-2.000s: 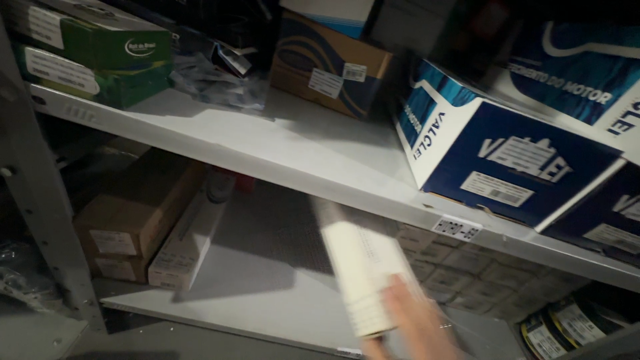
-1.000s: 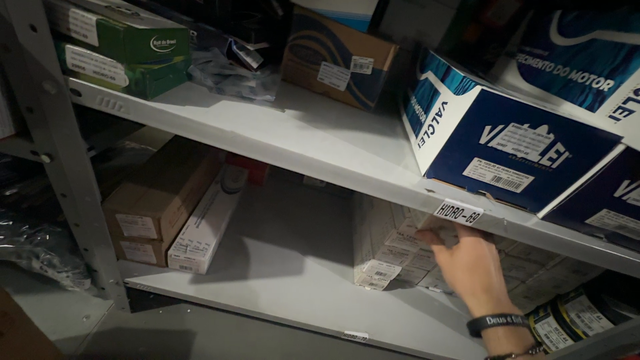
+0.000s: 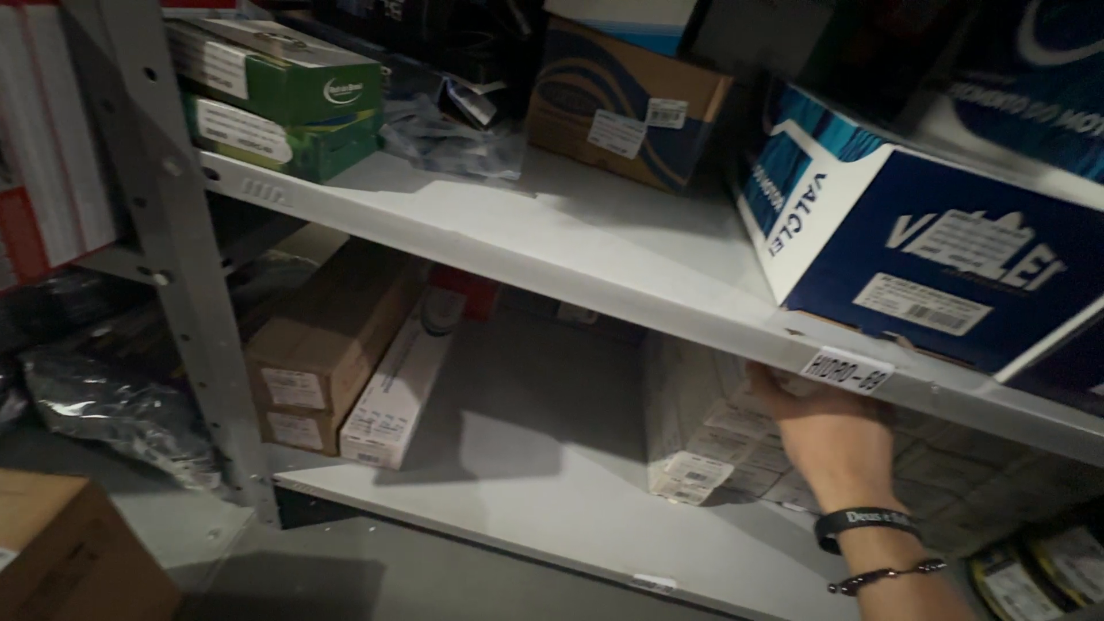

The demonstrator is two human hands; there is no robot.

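Observation:
My right hand (image 3: 824,423), with a black wristband and a beaded bracelet, reaches under the upper shelf's edge (image 3: 552,285). It is at the top of a stack of long white cardboard boxes (image 3: 690,431) on the lower shelf. Its fingertips are hidden behind the shelf edge and its label, so whether it grips a box does not show. My left hand is outside the view.
Left on the lower shelf (image 3: 509,517) lie brown boxes (image 3: 302,354) and a long white box (image 3: 401,388). Above stand green boxes (image 3: 328,112), a brown-and-blue box (image 3: 612,103) and a blue Valclei box (image 3: 966,259). A perforated metal upright (image 3: 185,319) bounds the left side.
Two seconds ago my hand held a long white box, blurred, in front of the lower shelf. One second ago it was at the white stack, where it remains, now deeper under the shelf edge.

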